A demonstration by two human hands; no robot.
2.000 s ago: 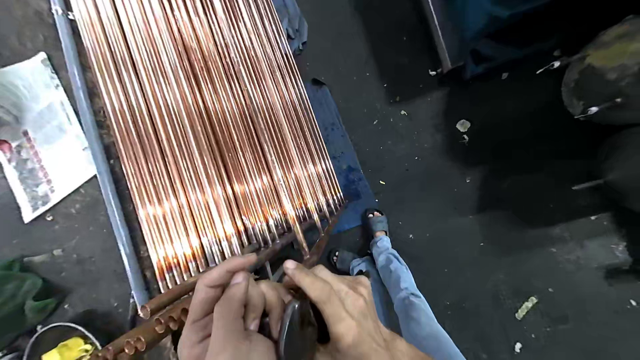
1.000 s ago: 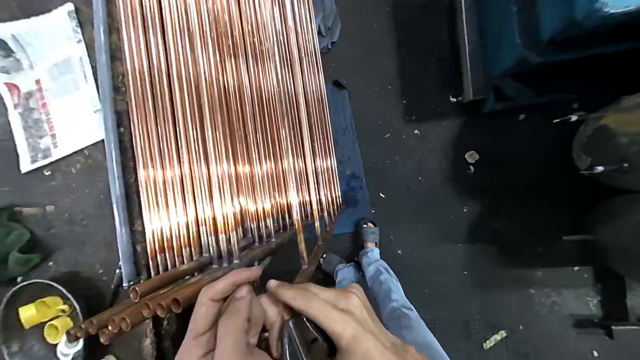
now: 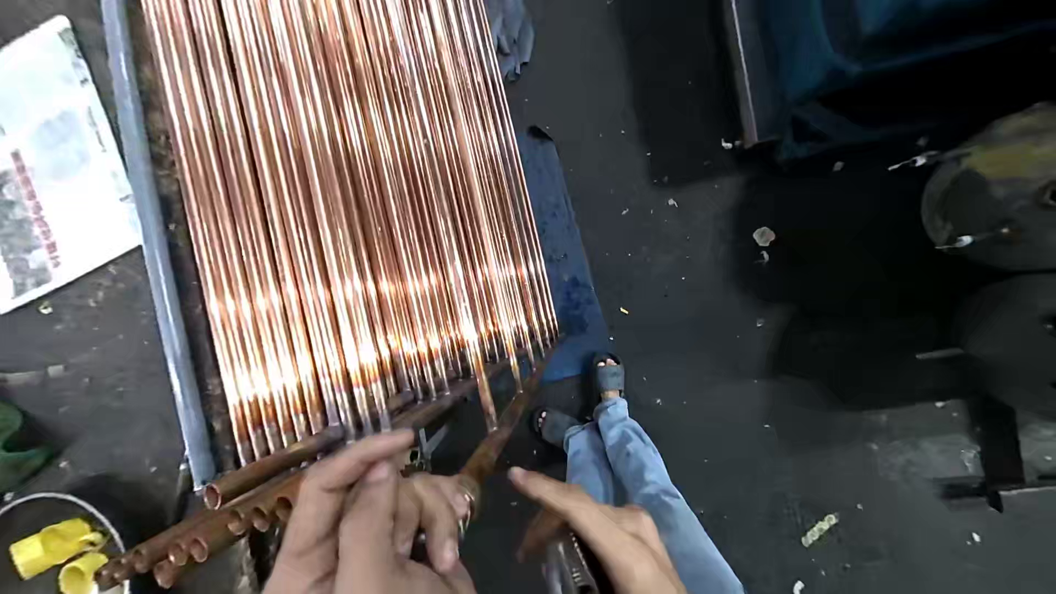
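Note:
At the lower centre is my left hand (image 3: 379,511), one finger extended and the others curled beside a brown copper pipe (image 3: 495,437) with a shiny ring-like part near my fingertips. Whether these fingers grip the pipe is hidden. Apart from it, on the right, my right hand (image 3: 610,528) holds a dark metal tool (image 3: 569,569) against the palm, its kind unclear and partly cut off by the lower edge. Beyond both hands lie long rows of shiny copper tubes (image 3: 355,206). Several thicker copper pipes (image 3: 272,470) with open holes lie across their near ends.
A grey-blue rail (image 3: 153,231) runs left of the tubes, beside a printed sheet (image 3: 66,165). A bucket (image 3: 111,528) with yellow pieces (image 3: 58,549) stands lower left. Legs in jeans (image 3: 627,470) and sandalled feet show near a blue sheet (image 3: 561,247) on the floor.
My hands were close together in both earlier frames; now they are apart, with the right hand moved away to the right. More of the brown pipe shows between them.

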